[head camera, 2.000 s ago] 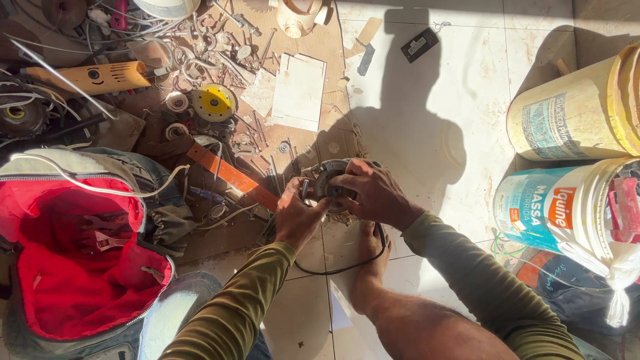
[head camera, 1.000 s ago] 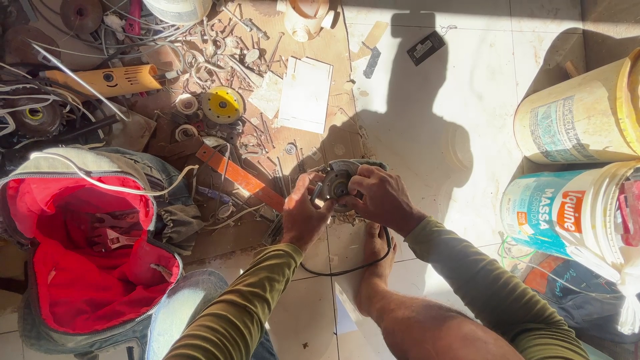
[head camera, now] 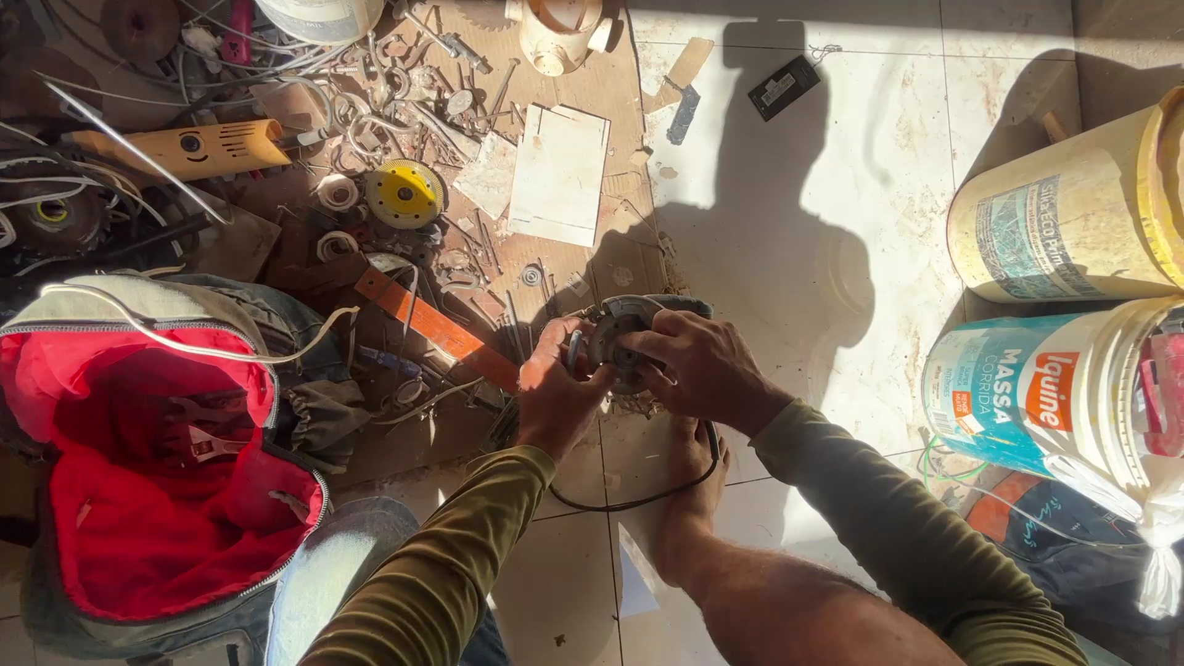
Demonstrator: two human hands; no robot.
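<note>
A round metal-and-dark power tool part (head camera: 618,344), probably the head of a small saw or grinder, is held between both hands at the centre. My left hand (head camera: 562,384) grips its left side, thumb on the near edge. My right hand (head camera: 694,365) holds its right side, fingers on the round face. A black cord (head camera: 638,506) loops below the hands, past my bare foot (head camera: 689,490). An orange metal bar (head camera: 439,328) lies left of my left hand. The tool's underside is hidden.
An open bag with red lining (head camera: 176,481) lies left. Beyond it are a yellow power tool body (head camera: 190,148), a yellow disc (head camera: 405,194), screws and cables on cardboard (head camera: 624,120). Two plastic buckets, one yellowish (head camera: 1064,217), one white and blue (head camera: 1017,388), lie right.
The fingers of my right hand have shifted slightly over the round part. Both hands still hold it in about the same place.
</note>
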